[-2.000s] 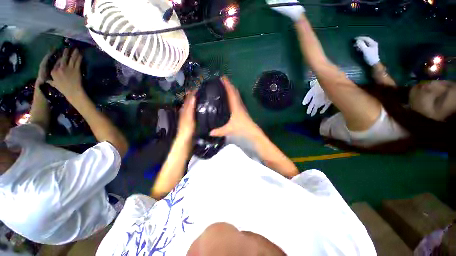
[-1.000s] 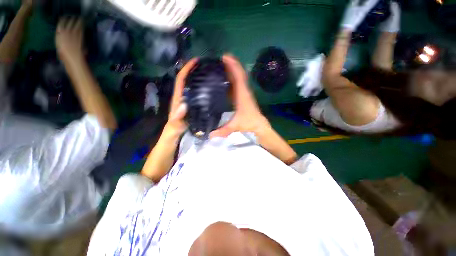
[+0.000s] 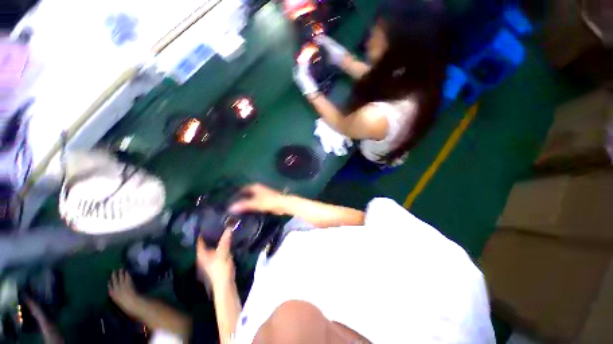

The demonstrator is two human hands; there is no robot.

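A small black desk fan (image 3: 236,230) lies between my two bare hands near the bench edge, in front of my chest; it is blurred. My left hand (image 3: 216,259) is at its near left side, with the thumb up against it. My right hand (image 3: 261,201) is on its far right side, with the fingers over the rim. A round black front grille (image 3: 297,162) lies flat on the green bench beyond my right hand. The underside of the fan is hidden.
A neighbour (image 3: 376,121) with white gloves works at the right; a loose white glove (image 3: 332,138) lies beside them. A cream-white cooling fan (image 3: 111,195) hangs at left. Another worker's hand (image 3: 124,290) is lower left. Fans with orange glow (image 3: 189,130) stand behind. Cartons (image 3: 551,235) stand right.
The view has swung round, bringing the shelf and cartons into sight. The fan has turned from upright between my palms to lying lower and flatter, with my hands at opposite sides.
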